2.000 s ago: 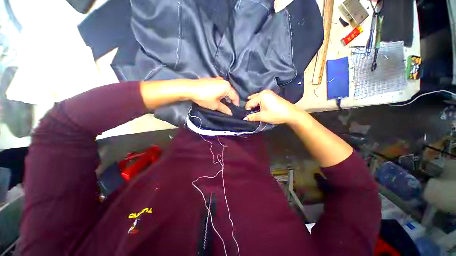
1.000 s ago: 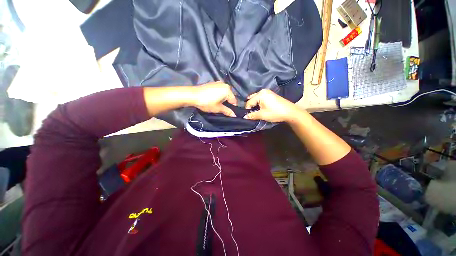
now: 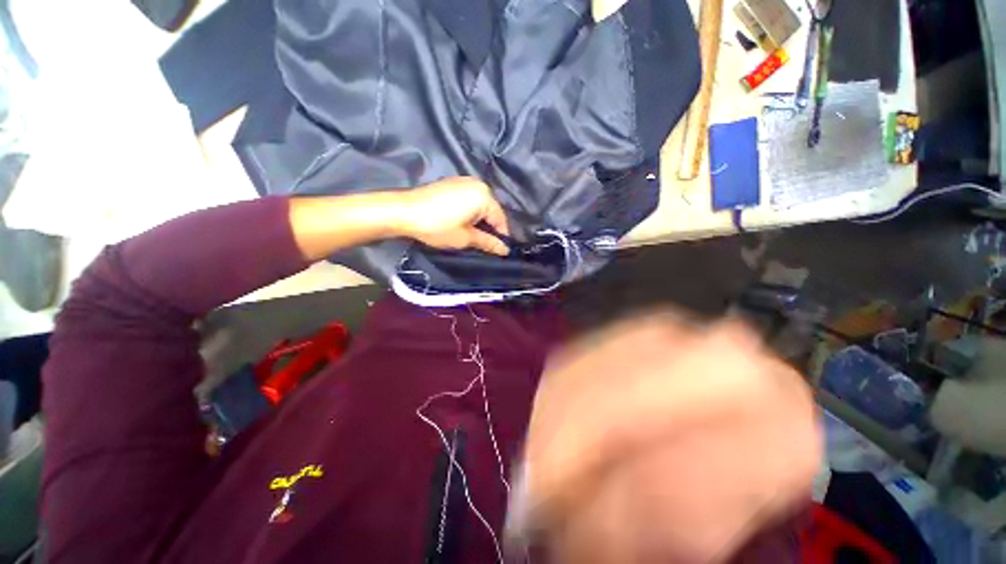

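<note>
The dark garment [image 3: 430, 110] lies over the table edge, its shiny grey side up with white stitch lines. A rounded dark opening with a white edge strip [image 3: 474, 296] faces my body. My left hand [image 3: 458, 215] pinches the dark cloth at the far rim of this opening. My right hand [image 3: 673, 441] is large and blurred, close to the camera at lower right, away from the cloth; its fingertips cannot be made out. A loose white thread [image 3: 482, 386] hangs down over the maroon top. No needle can be made out.
On the pale table [image 3: 662, 226] to the right lie a wooden ruler [image 3: 702, 99], a blue pad [image 3: 735, 164], a gridded sheet [image 3: 827, 154] with a dark thin tool, and a small red packet [image 3: 763, 69]. Dark cloth pieces [image 3: 221, 72] lie at left. A red object [image 3: 303, 361] is below the table.
My right hand has left the cloth and come up close to the camera, blurred. My left hand stays on the cloth. The opening's right side now shows. The whole view has shifted slightly.
</note>
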